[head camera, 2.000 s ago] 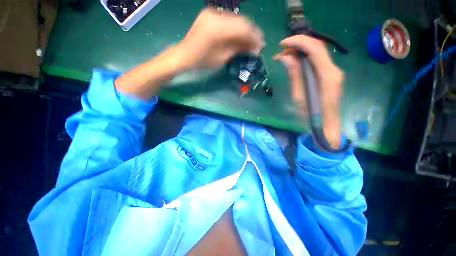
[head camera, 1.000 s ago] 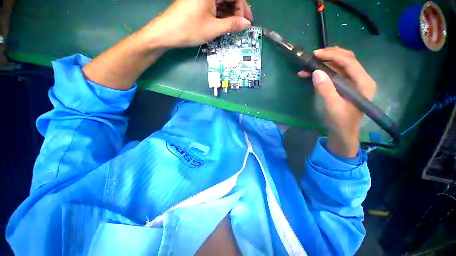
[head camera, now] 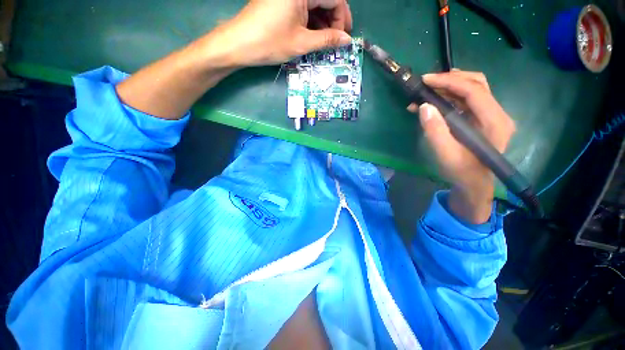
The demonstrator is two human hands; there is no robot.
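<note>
The circuit board point(head camera: 327, 87) lies on the green mat, its component side up, with white and yellow connectors along the edge nearest me. My left hand point(head camera: 301, 31) is at the board's far edge, thumb and fingers together at its upper right corner. What the fingertips pinch is too small to tell. My right hand point(head camera: 469, 123) grips the soldering iron point(head camera: 445, 109) like a pen. The iron's tip points up and left and is at or just beside the board's upper right corner; contact cannot be told.
Cutters with dark and orange handles point(head camera: 445, 37) lie beyond my right hand. A blue-sided round roll or cup point(head camera: 581, 39) stands at the far right. A blue coiled cord point(head camera: 606, 130) runs at the right, by a dark crate point(head camera: 603, 219). The green mat's near edge point(head camera: 253, 128) is in front of my body.
From two seconds ago, the iron and left fingers have come to the board, which now lies flat. Over the last second, the right hand and iron shifted slightly; the left hand stays at the far edge.
</note>
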